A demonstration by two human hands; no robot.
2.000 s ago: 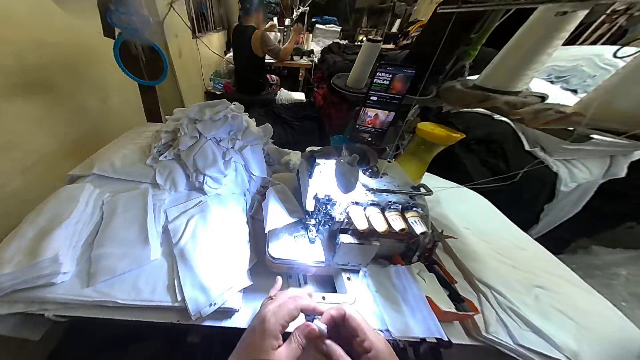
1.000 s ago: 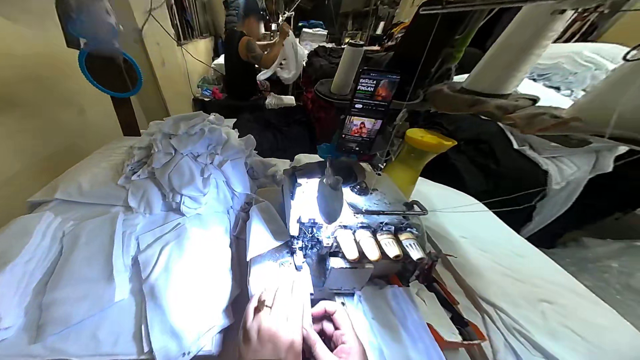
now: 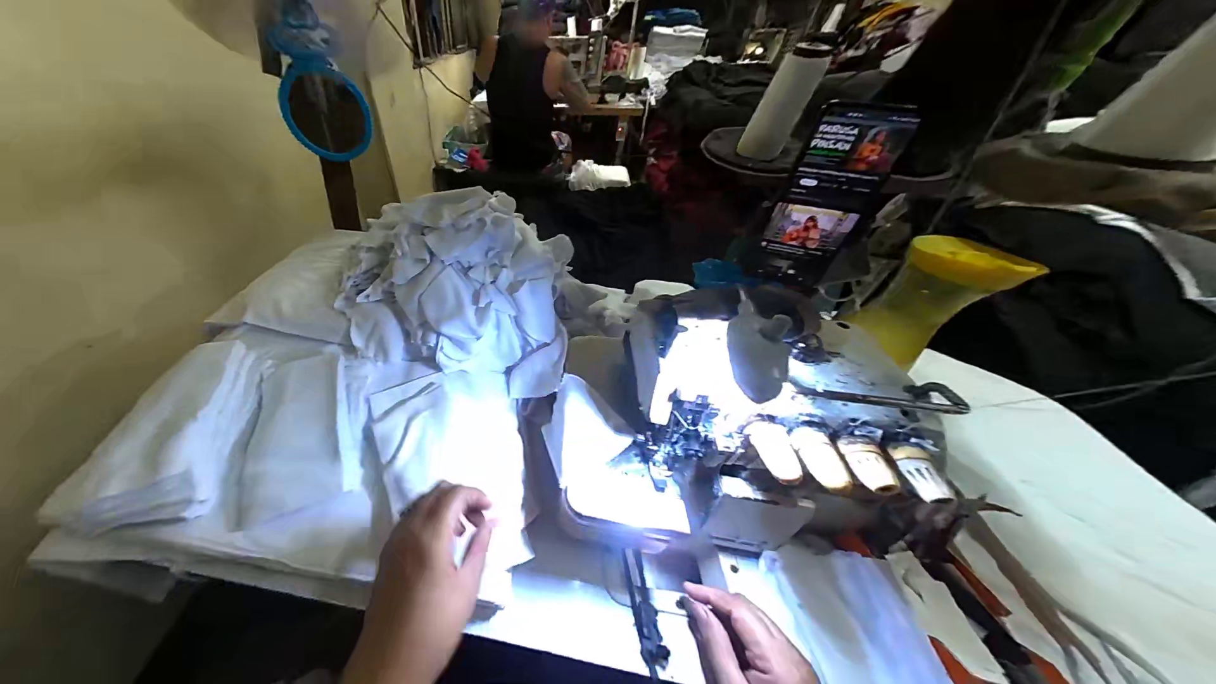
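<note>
My left hand [image 3: 432, 560] rests at the front edge of a stack of folded white fabric pieces [image 3: 451, 427], its thumb and fingers curled near the cloth. Low in the view, my right hand [image 3: 746, 632] lies by the front of an overlock sewing machine [image 3: 760, 380], fingertips close to a small part of its base; whether they pinch anything cannot be told. White fabric [image 3: 579, 442] lies on the machine's lit work plate, left of the needle area. Several tension dials [image 3: 822, 456] line the machine's front.
A heap of crumpled white cloth [image 3: 465, 275] lies behind the folded stacks. Right of it stand a phone [image 3: 836, 190], a thread cone [image 3: 784, 100] and a yellow plastic container [image 3: 931, 285]. Scissors with orange handles [image 3: 978, 589] lie at right. A person [image 3: 532, 85] works in the background.
My hands, together in front of the machine before, are now apart, the left one over at the folded fabric. The view has shifted. The person behind no longer holds up white cloth.
</note>
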